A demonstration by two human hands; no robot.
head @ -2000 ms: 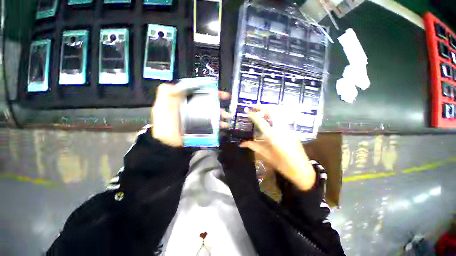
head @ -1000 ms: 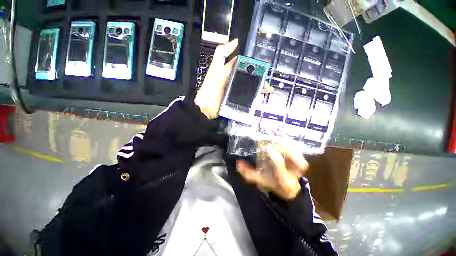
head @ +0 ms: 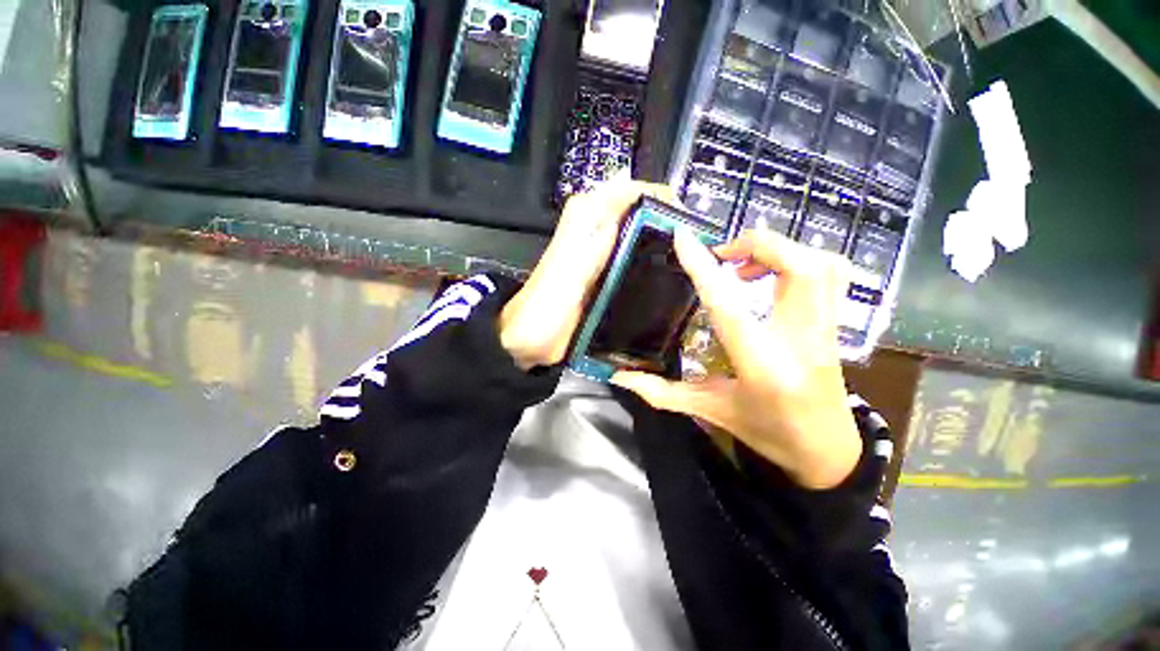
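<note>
A teal phone housing (head: 642,301) with a dark window is held tilted in front of my chest, near the bench's front edge. My left hand (head: 575,267) grips it along its left side. My right hand (head: 779,343) is over its right side, with a fingertip on the upper part of the dark window and the thumb at the lower edge. Whether a small part is under the right fingertips cannot be told. The clear blister tray (head: 878,216), with modules in its pockets, lies just behind and to the right, partly hidden by my right hand.
The black foam tray (head: 426,178) at the back left holds several teal housings (head: 369,76). A keypad half (head: 598,140) lies right of them. White paper (head: 999,153) lies right of the clear tray. A brown box (head: 888,382) is below the bench edge. Something red (head: 18,271) is far left.
The clear film-like sheet near my right hand is no longer seen there. My right hand has moved up onto the housing, which my left hand still holds. The view has shifted.
</note>
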